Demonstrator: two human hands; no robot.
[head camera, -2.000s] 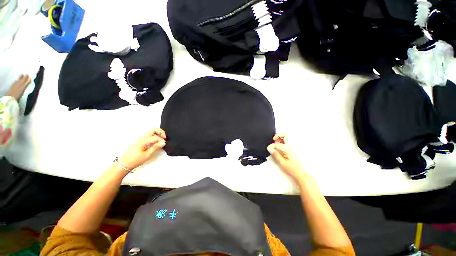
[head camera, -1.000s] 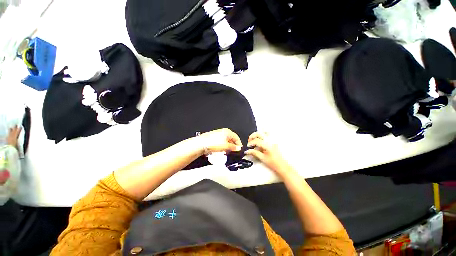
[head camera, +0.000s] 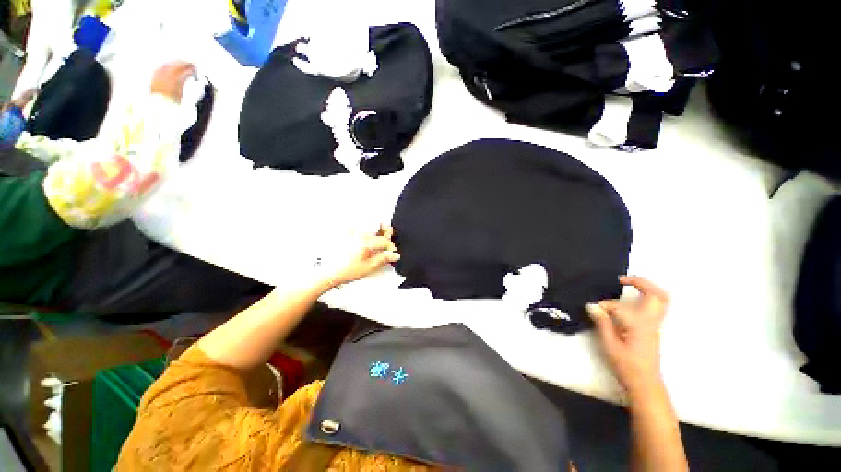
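Observation:
A black half-moon bag (head camera: 507, 217) lies flat on the white table in front of me, its rounded edge away from me. A small white piece (head camera: 526, 285) and a shiny ring (head camera: 550, 314) show at its near edge. My left hand (head camera: 369, 256) is at the bag's left edge, with the fingertips on the cloth. My right hand (head camera: 636, 318) is at the lower right corner, with thumb and finger apart around the edge; I cannot tell whether it grips the cloth.
A black bag pile (head camera: 297, 115) with a white bundle (head camera: 337, 51) lies behind to the left, near a blue tape dispenser (head camera: 254, 32). Larger black stacks (head camera: 544, 69) stand behind, another black pile (head camera: 821, 295) at the right edge. Another person's sleeve (head camera: 115, 175) is at the left.
My left hand has moved from the bag's lower right area to its left edge. My right hand's fingers have spread at the right corner. The view has shifted left, showing more of the other person.

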